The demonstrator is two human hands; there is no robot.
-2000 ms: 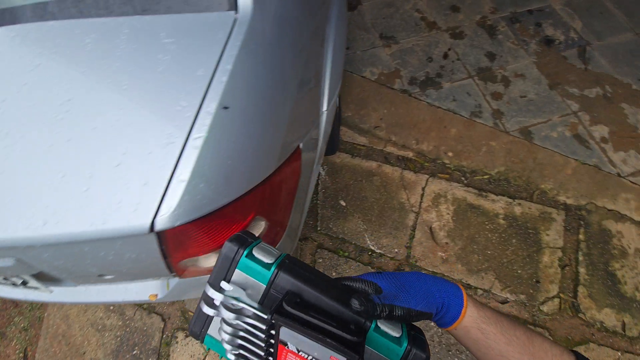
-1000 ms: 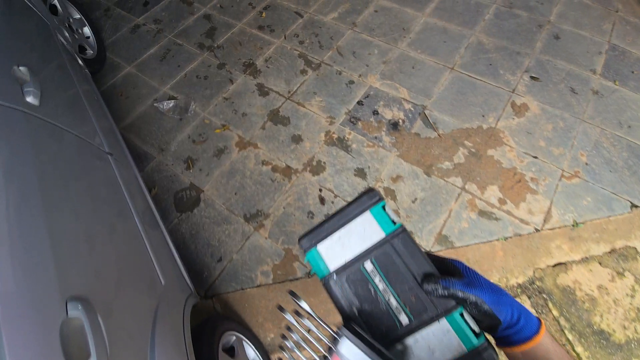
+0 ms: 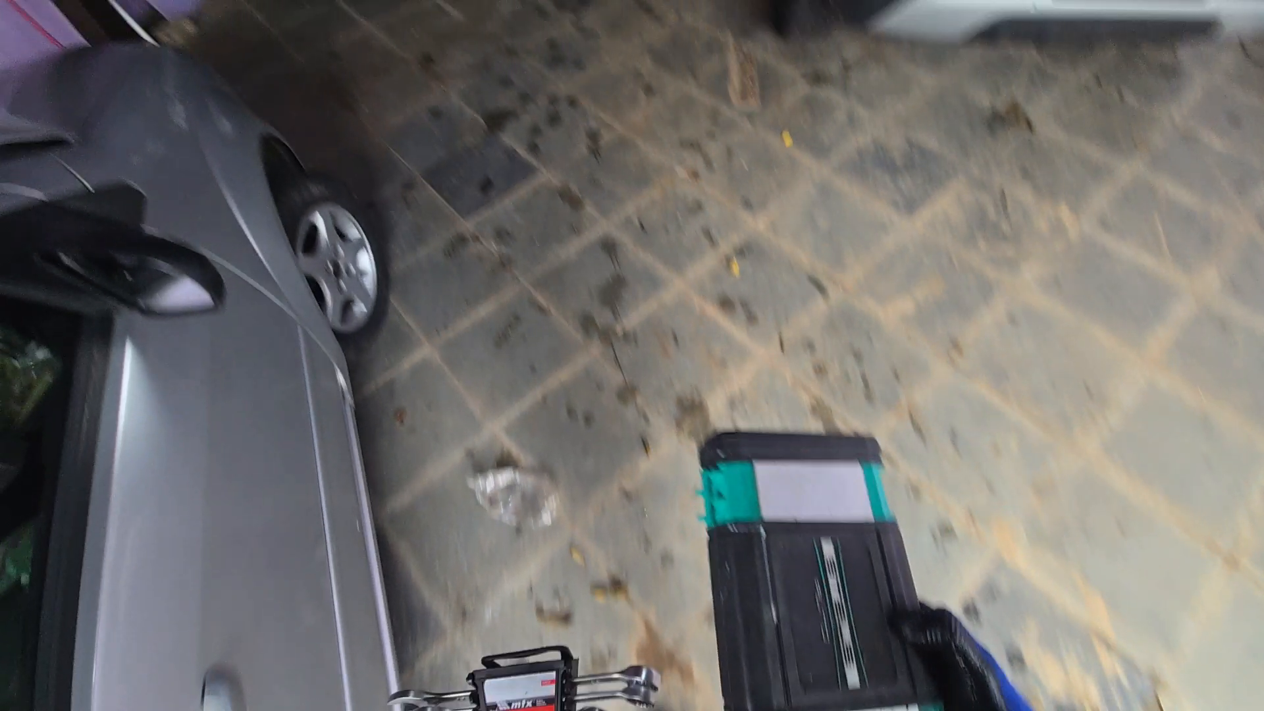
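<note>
My right hand (image 3: 953, 652), in a blue and black work glove, grips the side of a black and teal plastic tool case (image 3: 815, 592) at the lower right of centre. Left of the case, at the bottom edge, is a set of combination wrenches (image 3: 617, 683) in a black holder (image 3: 523, 683) with a red and white label. What carries the wrench set is hidden below the frame. My left hand is not visible.
A silver car (image 3: 227, 474) stands along the left, with its side mirror (image 3: 128, 267) and a wheel (image 3: 338, 262) showing. A crumpled clear plastic piece (image 3: 513, 496) lies on the stone paving (image 3: 652, 375). Part of a white vehicle (image 3: 1076, 18) crosses the top right.
The view has moved from the car's rear and red tail light, along its side, to its front wheel and mirror. The case stays in my right hand and is now more upright in view.
</note>
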